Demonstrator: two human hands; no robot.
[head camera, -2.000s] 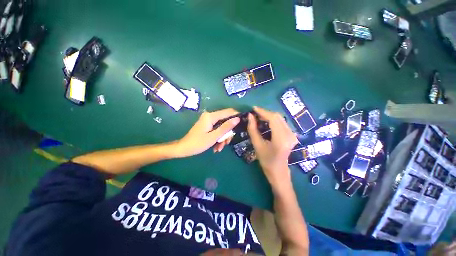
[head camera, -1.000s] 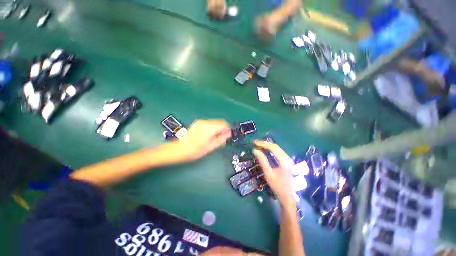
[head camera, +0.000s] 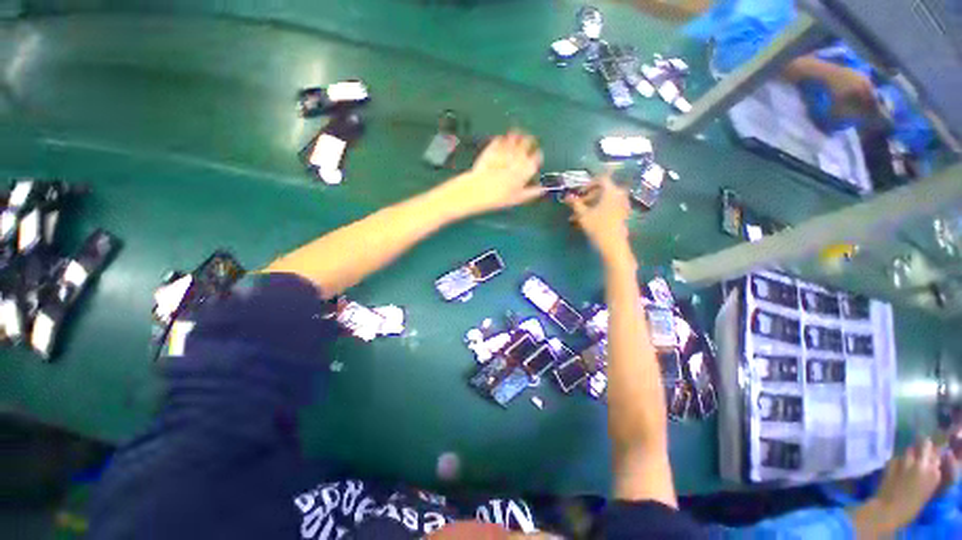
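Observation:
My left hand (head camera: 508, 170) and my right hand (head camera: 603, 206) are both stretched forward over the green surface. A small dark and silvery phone unit (head camera: 565, 180) lies between them. The fingers of my right hand are on its right end. The fingertips of my left hand are close to its left end; blur hides whether they touch it. A board-and-screen assembly (head camera: 470, 276) lies nearer me, with another (head camera: 551, 304) to its right.
Heaped boards and screens (head camera: 512, 377) lie near my right forearm. Part-built phones lie at the left (head camera: 65, 276). A blister tray (head camera: 883, 390) with dark pieces stands at right, below a grey metal support (head camera: 786, 248). Another person's hands (head camera: 916, 480) show at lower right; blue sleeves show at upper right.
Both hands have moved forward, away from my body, and are now closer together at a unit farther out. The view has shifted, showing more of the tray and the right side.

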